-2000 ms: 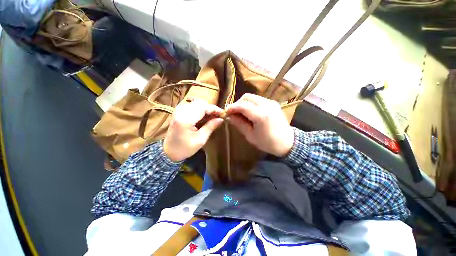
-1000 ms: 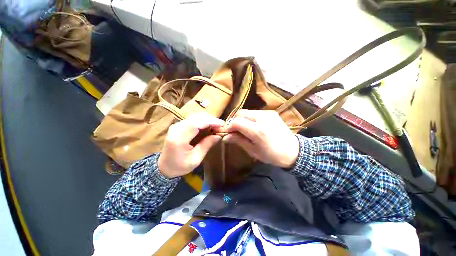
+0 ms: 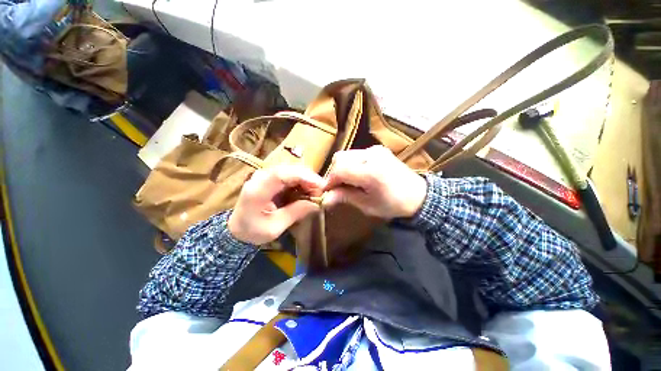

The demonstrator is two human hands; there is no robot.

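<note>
The brown tote bag body (image 3: 330,243) rests on my lap against the table edge, its mouth partly open. My left hand (image 3: 272,203) pinches the near end of the bag mouth between thumb and fingers. My right hand (image 3: 377,181) pinches the same spot, its fingertips close to the left ones. The fingers hide what exactly lies between them. The zip line (image 3: 354,119) runs from the hands to the far end of the mouth. One shoulder handle (image 3: 536,72) arches over the table at right, the other (image 3: 250,123) stands at left. A metal clasp (image 3: 294,151) shows on the left side.
A hammer (image 3: 562,159) and a small dark pointed tool (image 3: 633,192) lie on the table at right, with a red strip (image 3: 533,179) along its edge. A slumped brown bag (image 3: 192,181) lies at left. Another person's blue sleeve (image 3: 25,32) and a brown bag (image 3: 94,54) show upper left.
Over two seconds the bag's far end shifted right and the right handle swung down to the right. Since the last frame both hands moved slightly, still pinching the mouth's near end.
</note>
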